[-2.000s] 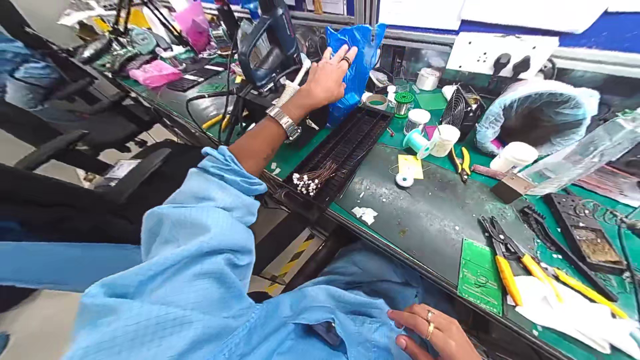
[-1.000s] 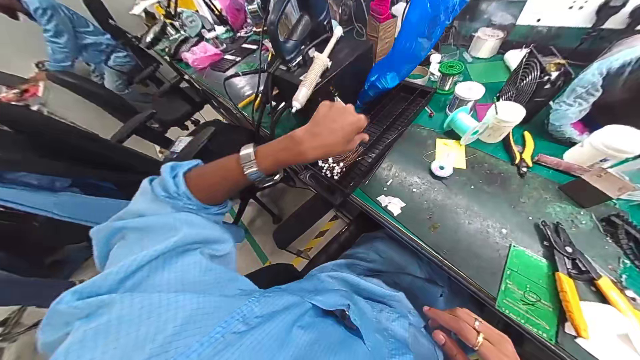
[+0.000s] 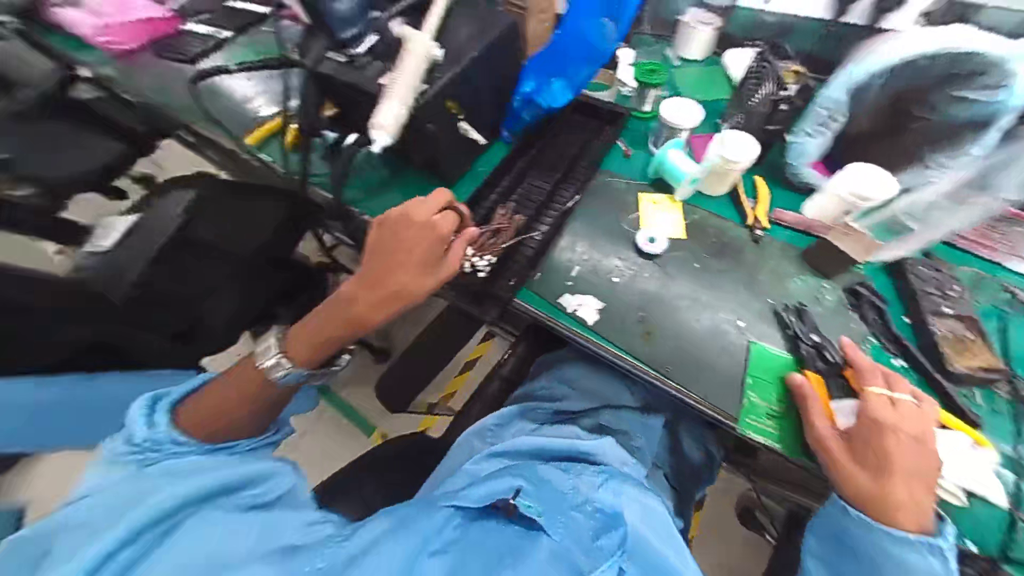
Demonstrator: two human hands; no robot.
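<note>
My left hand (image 3: pixel 420 244), with a metal watch at the wrist, is at the near end of a black ribbed tray (image 3: pixel 552 172). Its thumb and forefinger pinch thin brown wire leads beside a bundle of the same leads (image 3: pixel 504 228) with white ends (image 3: pixel 478 262). My right hand (image 3: pixel 876 432), ringed on one finger, lies over the orange-handled pliers (image 3: pixel 818 352), fingers apart; whether it grips them I cannot tell. Beside it is a green circuit board (image 3: pixel 770 396). On the dark mat (image 3: pixel 680 304) are a small white spool (image 3: pixel 651 242), a yellow note (image 3: pixel 662 214) and crumpled white scraps (image 3: pixel 582 307).
A blue plastic bag (image 3: pixel 560 60) hangs at the tray's far end. White tubs (image 3: pixel 730 160), a teal wire spool (image 3: pixel 674 168), yellow-handled cutters (image 3: pixel 754 206) and a lined bin (image 3: pixel 904 104) stand behind the mat. A glue gun (image 3: pixel 406 80) is left of the tray.
My left hand has come from the blue bag down to the wire leads at the tray's near end. My right hand has moved from my lap onto the bench by the pliers.
</note>
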